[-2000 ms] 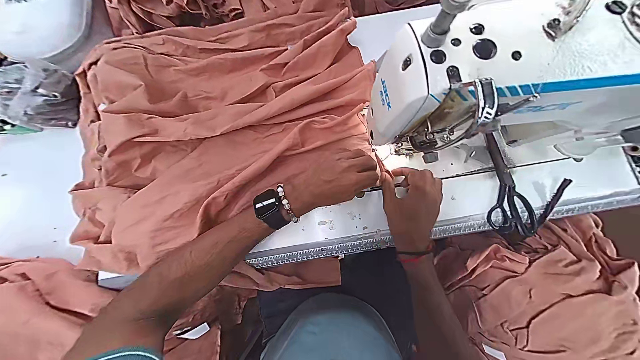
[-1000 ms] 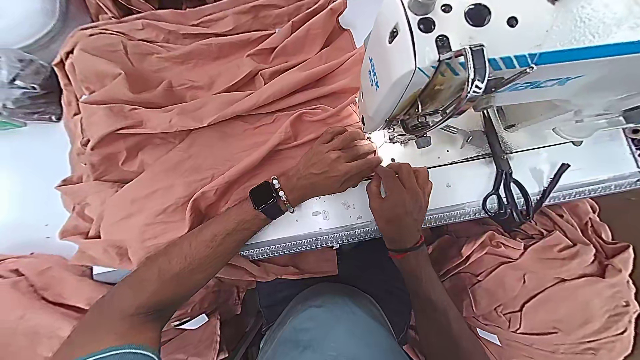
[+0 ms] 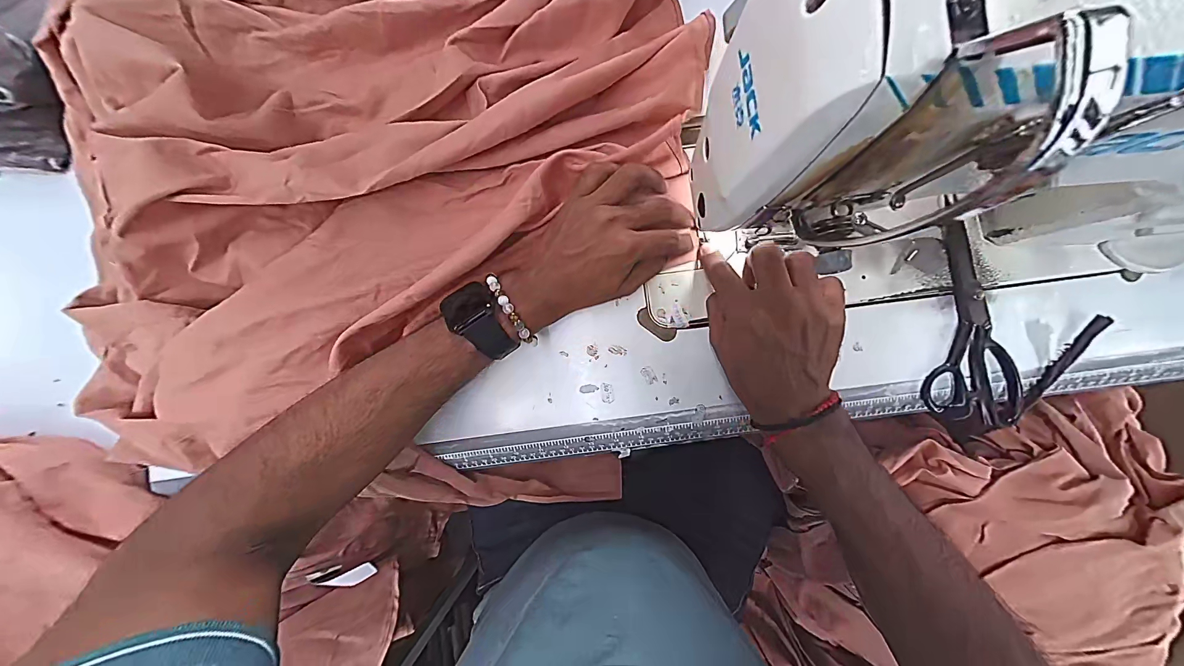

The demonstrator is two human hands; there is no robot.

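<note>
Salmon-coloured fabric [image 3: 305, 185] lies in folds over the left of the white sewing table. My left hand [image 3: 606, 240] rests palm down on the fabric's right edge, its fingers pointing at the needle area of the Jack sewing machine [image 3: 795, 102]. Close by on the right, my right hand [image 3: 777, 324] has its index finger extended to the fabric edge beside the presser foot, with the other fingers curled. Whether its fingertips pinch any cloth is hidden. The needle itself cannot be made out.
Black-handled scissors [image 3: 971, 370] lie right of my right hand, beside a dark narrow brush [image 3: 1068, 365]. A measuring tape strip [image 3: 592, 442] runs along the table's front edge. More salmon fabric [image 3: 1045, 527] is heaped below right and lower left [image 3: 55, 527]. A dark plastic bag [image 3: 32, 102] is at far left.
The view has moved closer to the machine. My right hand, with fingers bunched near the fabric edge before, now has its index finger extended. My left hand stays on the fabric.
</note>
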